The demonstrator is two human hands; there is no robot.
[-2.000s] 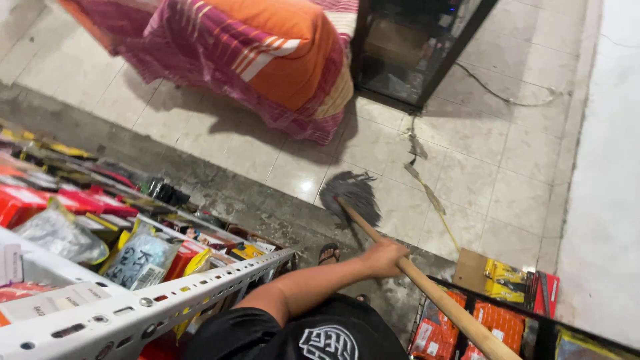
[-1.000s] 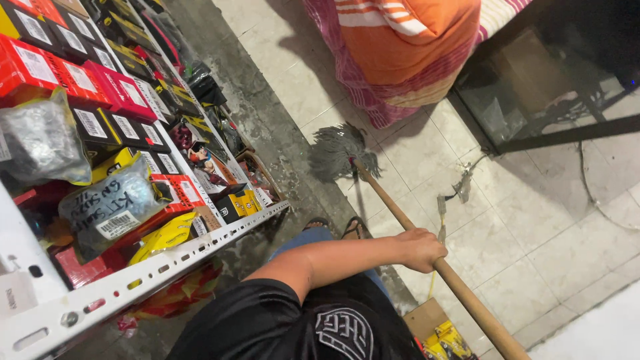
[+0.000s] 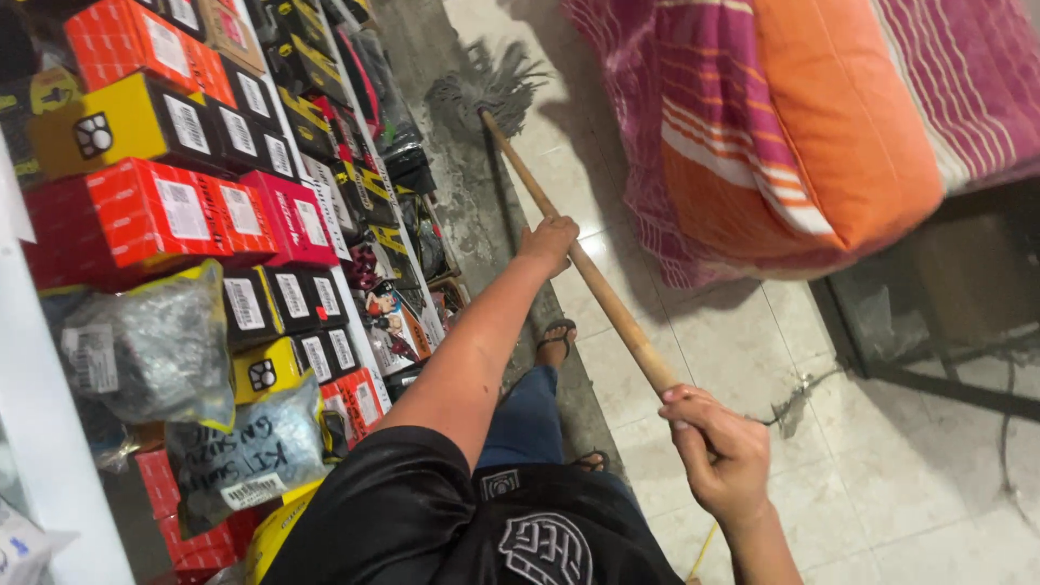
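Observation:
A string mop with grey strands [image 3: 487, 89] lies against the floor at the top middle, over the border of rough concrete and pale tile. Its long wooden handle [image 3: 613, 313] runs down to the right. My left hand [image 3: 549, 245] grips the handle partway up from the mop head. Around the handle's near part my right hand [image 3: 719, 455] is closed, at the lower right; the handle's far end is hidden by it. Both my feet, in dark sandals [image 3: 556, 329], stand on the concrete strip.
Shelves on the left hold many boxes [image 3: 162, 211] and plastic-wrapped packages [image 3: 154, 349]. An orange and magenta striped cloth [image 3: 837, 122] drapes over something at the upper right. Below it stands a dark-framed glass case [image 3: 934, 382]. A cable [image 3: 800, 394] lies on the tiles.
My right hand has come into view on the handle; earlier only one hand showed there. The mop head has moved onto the concrete strip's edge. The view has turned strongly.

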